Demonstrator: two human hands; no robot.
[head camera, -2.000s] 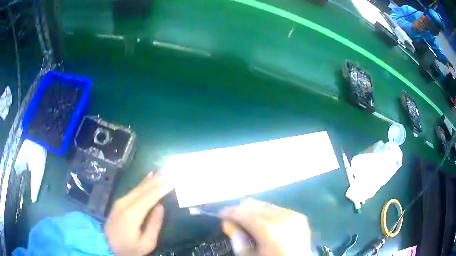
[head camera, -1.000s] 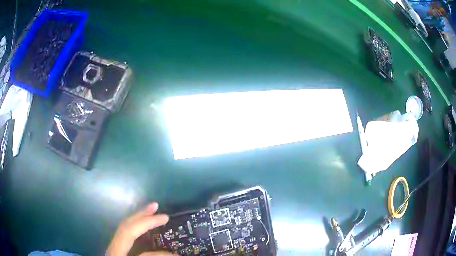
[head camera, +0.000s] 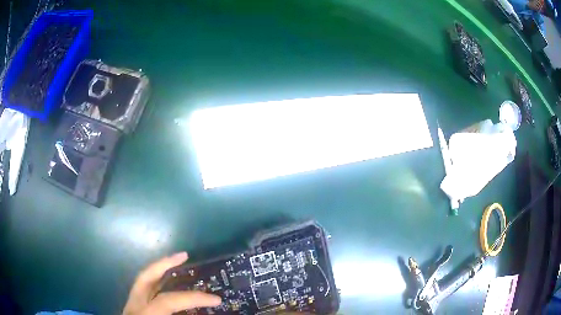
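The device housing (head camera: 329, 271) with the black circuit board (head camera: 237, 280) inside lies at the bottom centre, cut off by the lower edge. Square white outlines show on the board. My left hand (head camera: 163, 292) holds the unit's left end, fingers on the board's edge and surface. My right hand is not clearly in view; the unit or the picture's edge hides it.
At left are a blue parts bin (head camera: 7, 92) and a rear housing (head camera: 123, 101). A glaring white strip (head camera: 314, 135) lies mid-bench. At right are a white bottle (head camera: 480, 160), tape roll (head camera: 485, 231), air blow gun (head camera: 449, 286), paper label (head camera: 501, 295) and several board units (head camera: 470, 54).
The hands were at the white strip's lower edge, the right with a thin tool. The board unit then came into view, left hand on it. The scene has since shifted slightly left and up.
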